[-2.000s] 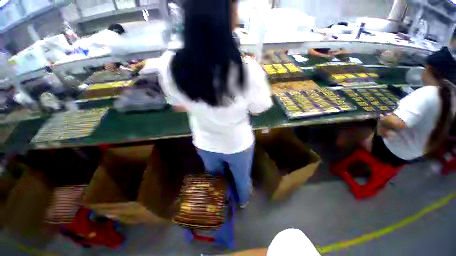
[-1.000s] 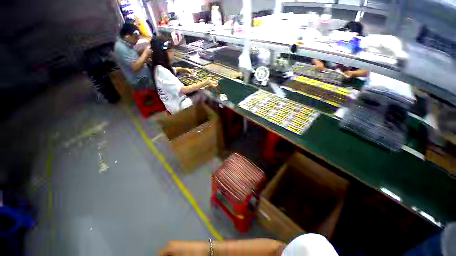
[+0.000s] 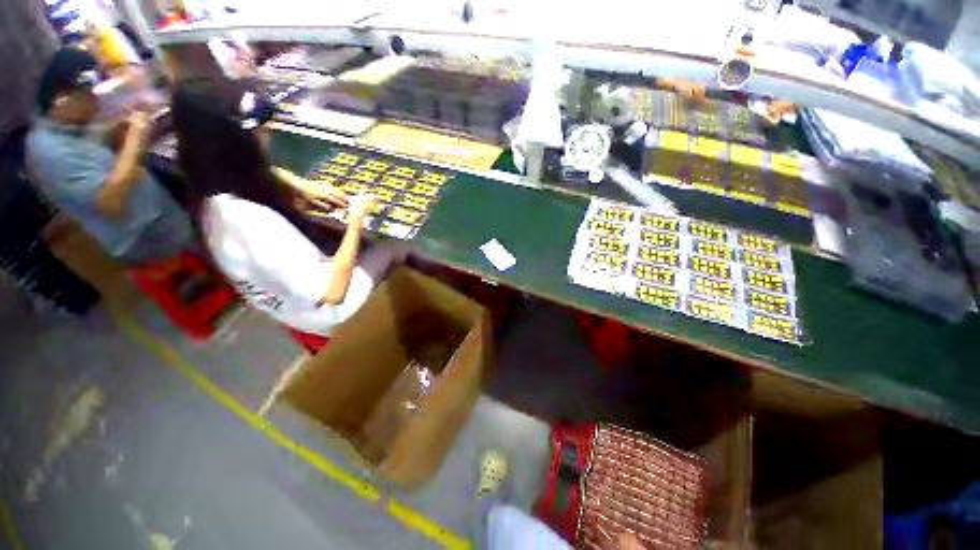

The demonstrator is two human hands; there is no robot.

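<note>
My left hand is not in view. A small blurred skin-toned patch at the bottom edge, over the stool seat, may be part of my right hand (image 3: pixel 617 537); its fingers and any grip cannot be made out. A red stool (image 3: pixel 570 473) with a brown woven seat (image 3: pixel 650 489) stands at the bottom, below the bench. A clear blister tray (image 3: pixel 680 265) lies on the green bench mat (image 3: pixel 505 220), with dark, yellow-marked circuit boards (image 3: pixel 711 285) in its pockets.
An open cardboard box (image 3: pixel 430 430) stands left of the stool. Two seated people (image 3: pixel 269 258) are at the left; one handles another board tray (image 3: pixel 403 193). A white fan (image 3: pixel 587 148), a white card (image 3: pixel 498 255) and stacked clear trays (image 3: pixel 897 252) are on the bench.
The view has swung and come closer to the bench, tray and stool. The forearm and white sleeve seen earlier at the bottom edge are gone; a lower leg and shoe now show there.
</note>
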